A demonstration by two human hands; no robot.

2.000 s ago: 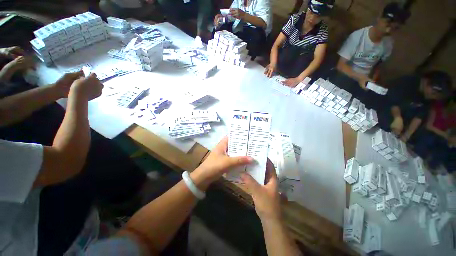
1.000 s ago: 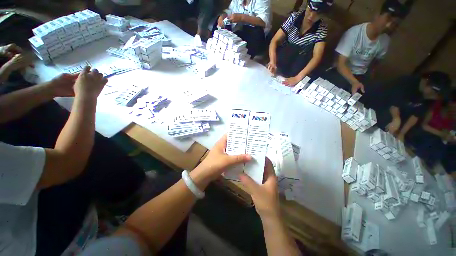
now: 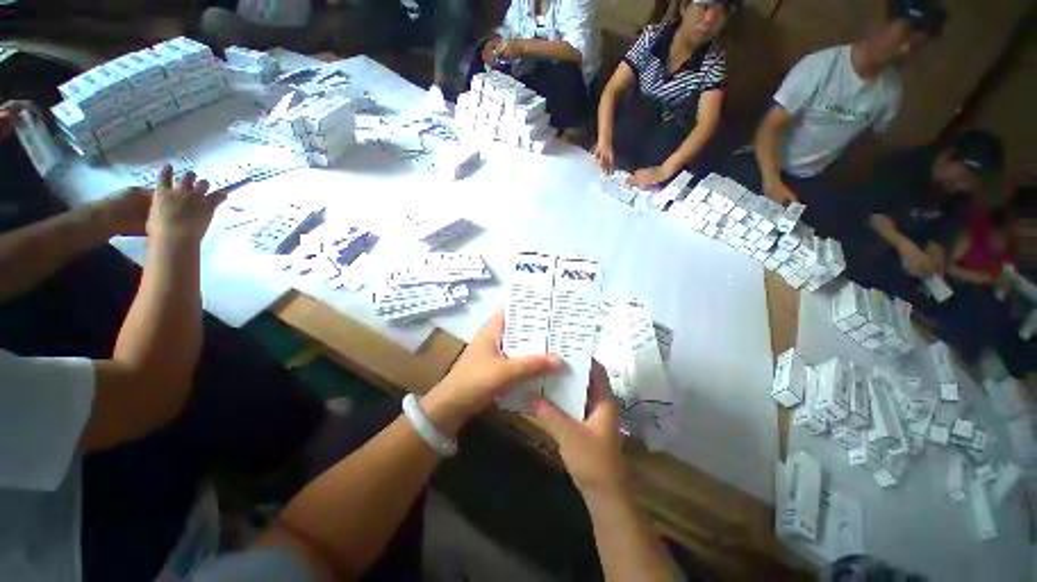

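Two slim white printed cartons (image 3: 552, 313) stand side by side in my hands, printed face toward me, coloured heading at the top. My left hand (image 3: 489, 370) grips their left edge, thumb across the front. My right hand (image 3: 582, 426) grips the lower right edge, thumb on the front. The fingers behind are hidden. Whether the cartons are flat or erected is hard to tell. More white cartons (image 3: 637, 358) lie on the table just behind my right hand.
White-covered table (image 3: 694, 307) with a loose carton pile (image 3: 423, 287) left of my hands. Stacked cartons (image 3: 142, 91) at far left, a carton row (image 3: 756, 225) along the far edge, a jumbled heap (image 3: 870, 409) at right. A neighbour's arms (image 3: 159, 267) reach in at left; several people sit opposite.
The view has shifted slightly, so the table things sit a little further left. My hands keep the same grip on the cartons. The neighbour's hand at left has opened and its fingers are raised.
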